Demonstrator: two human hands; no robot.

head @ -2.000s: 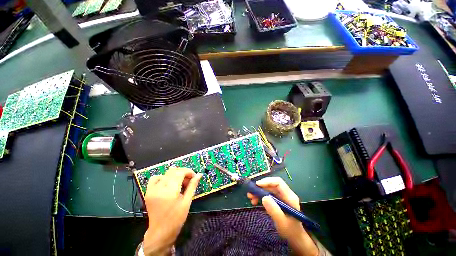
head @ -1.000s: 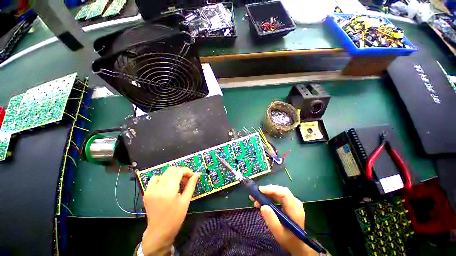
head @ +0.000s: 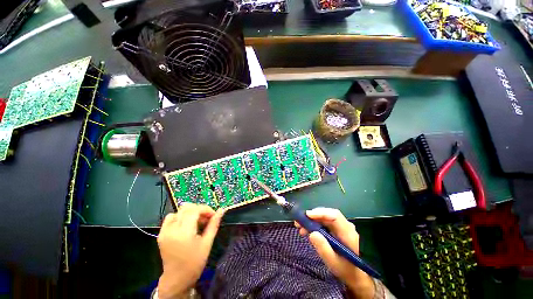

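Observation:
A long green PCB panel (head: 234,175) lies at the bench's front edge, its back edge against the black work plate (head: 204,128). My right hand (head: 333,239) holds the dark blue soldering iron (head: 327,235) like a pen, its metal tip over the middle of the panel. Whether the tip touches is unclear. My left hand (head: 186,242) is at the panel's front left edge, thumb and forefinger pinched together. Thin solder wire (head: 130,204) curves from near the solder spool (head: 124,146) down to this hand. The wire's end at the fingertips is too small to see.
The fan (head: 196,67) stands behind the plate. The cleaning pot (head: 337,121), iron stand (head: 374,102) and sponge tray (head: 372,138) are right of the panel. Loose wires (head: 328,167) lie at its right end. Red-handled pliers (head: 459,175) lie on the soldering station (head: 413,175). Stacked boards (head: 47,99) are left.
The view has tilted down, so the bench sits higher in the picture. My left hand has moved back from the panel's middle toward its front edge. The iron tip has shifted slightly toward the front.

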